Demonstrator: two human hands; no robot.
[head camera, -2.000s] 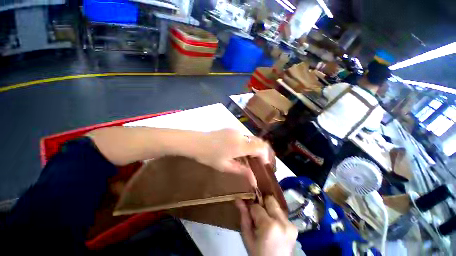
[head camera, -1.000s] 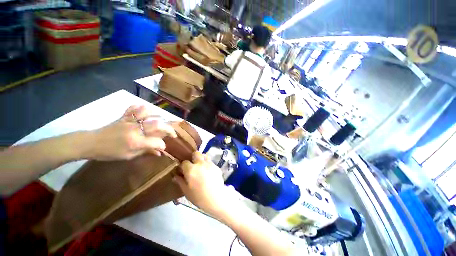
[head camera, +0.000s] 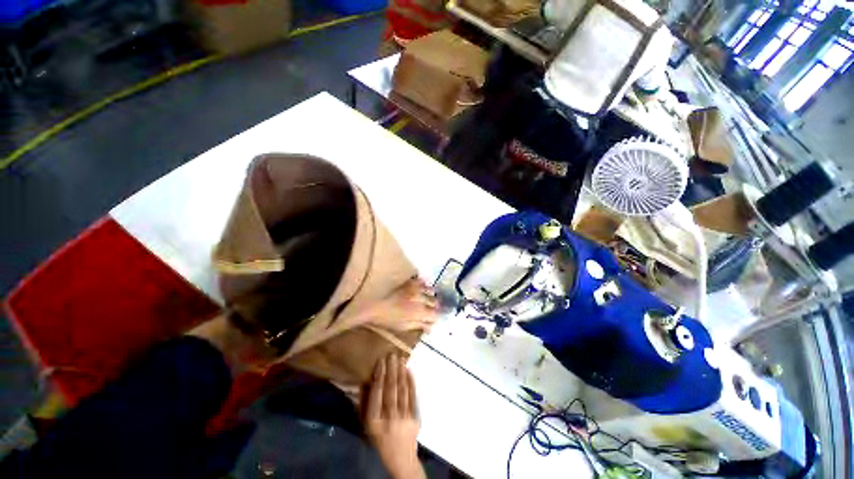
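Observation:
The brown bag body (head camera: 375, 262) lies on the white table left of the machine, its wide opening turned up and showing a dark inside. My left hand (head camera: 409, 307) holds its narrow end just left of the needle area; part of that forearm is hidden by the bag. My right hand (head camera: 391, 407) lies with its fingers over the bag's lower edge, nearer to me, thumb hidden. The sewing machine (head camera: 637, 346), with a blue cloth cover, stands right of both hands. The presser foot is too small to make out.
A red crate (head camera: 103, 299) is at the table's left. Dark cables (head camera: 552, 430) lie at the machine's base. A white fan (head camera: 640, 178) stands behind the machine, with thread cones (head camera: 794, 194) farther right. Beyond the table are a brown bag (head camera: 440, 70) and a seated person (head camera: 599, 61).
The bag has turned so its opening faces up, and its end has come close to the needle area. Both hands have shifted onto that end, the right one now nearer to me.

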